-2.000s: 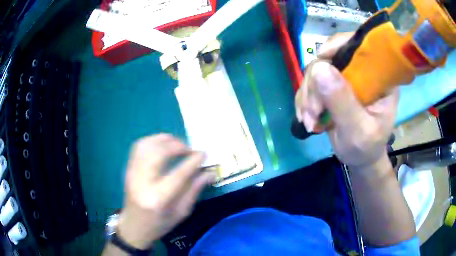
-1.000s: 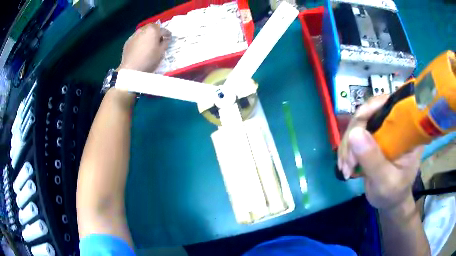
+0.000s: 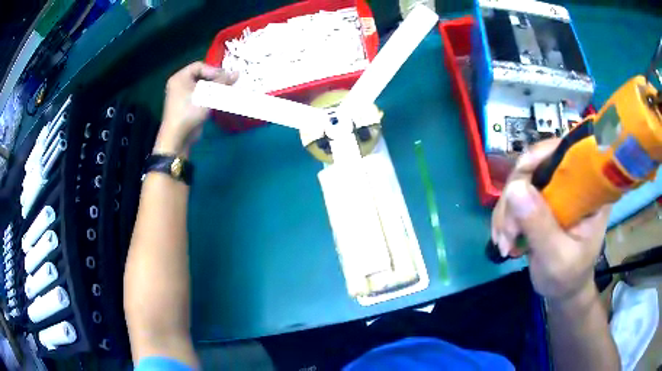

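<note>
The white three-arm plastic part point(image 3: 347, 134) lies with its hub on the yellowish round hub seat point(image 3: 317, 147) and one arm along the cream-white jig point(image 3: 392, 261). Its other two arms point up-left and up-right. My left hand point(image 3: 190, 98) is at the left end of the red parts bin point(image 3: 218, 52), beside the tip of the left arm; its fingers are partly hidden, and whether they hold anything cannot be told. My right hand point(image 3: 548, 224) grips the orange electric screwdriver point(image 3: 599, 170), held up at the right. Small white pieces point(image 3: 297, 51) fill the bin.
The blue-sided screw feeder point(image 3: 533, 87) sits in a red tray point(image 3: 483, 170) at upper right. A green tape strip point(image 3: 433, 214) lies right of the jig. A black foam rack point(image 3: 94, 239) with white units stands at left. A black cord point(image 3: 628, 267) runs at lower right.
My left hand moved from the jig's near end to the bin, reached among the white pieces, then drew back to the bin's left edge. The screwdriver stays in my right hand. The view has shifted.
</note>
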